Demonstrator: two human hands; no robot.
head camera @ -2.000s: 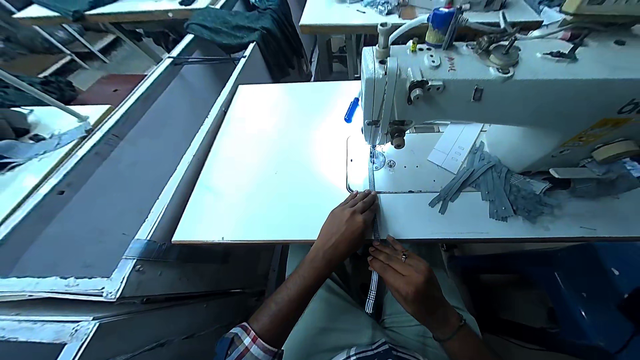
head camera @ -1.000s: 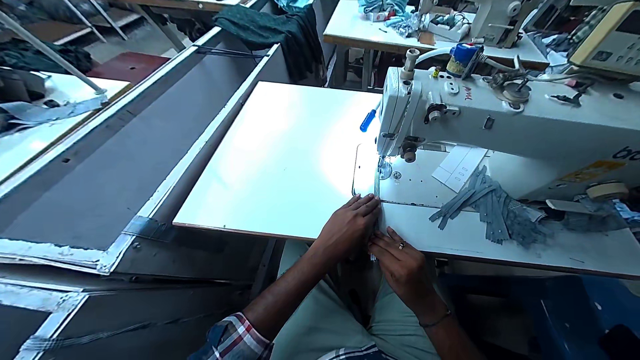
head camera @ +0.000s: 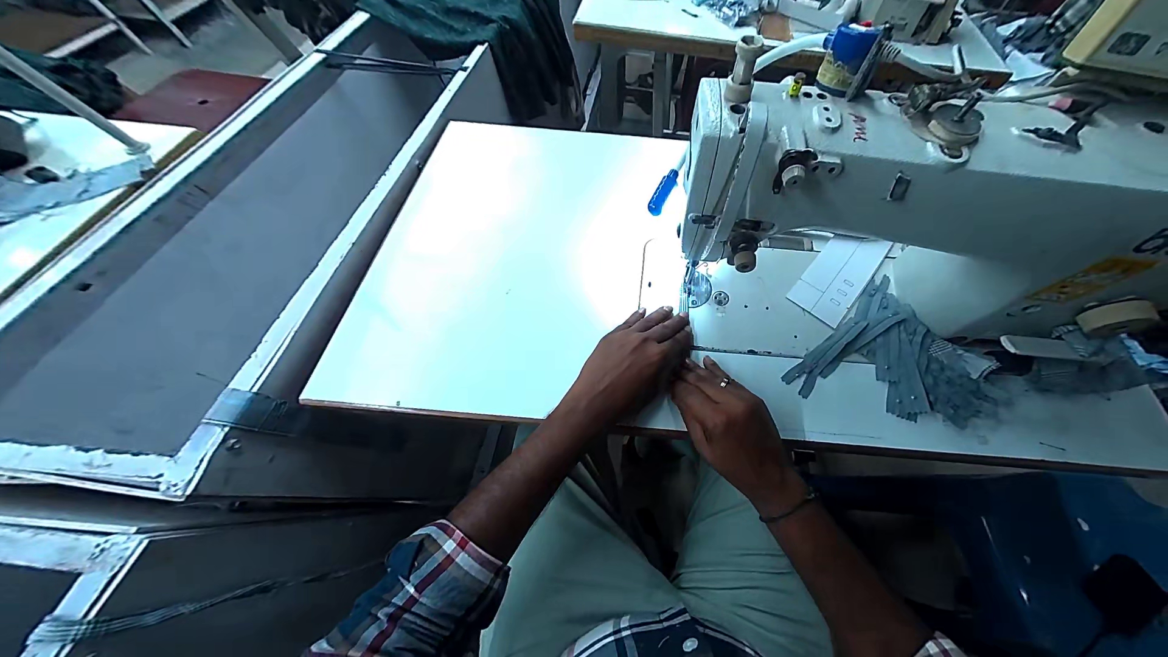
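Note:
My left hand (head camera: 639, 359) lies flat, fingers forward, on a narrow fabric strip (head camera: 684, 299) that runs under the needle area of a white industrial sewing machine (head camera: 912, 182). Close behind it, my right hand (head camera: 730, 415) has thumb and fingers pinched at the table's front edge; what it pinches is mostly hidden by the fingers. A ring and a dark wristband are on that hand and arm. To the right, a bundle of grey-blue fabric strips (head camera: 899, 351) rests on the table. A card with marked lines (head camera: 835, 274) lies on the machine bed.
Left of the needle stretches the white tabletop (head camera: 474, 265), with a blue-handled tool (head camera: 664, 192) near the machine head. A metal-framed grey bin (head camera: 210, 246) stands at the left, dark green cloth (head camera: 484, 46) over its far end. A tape roll (head camera: 1118, 317) sits at right.
My right hand has moved up to the table edge, close to the left hand. The checked strip end that hung below it two seconds ago no longer shows. The view has shifted.

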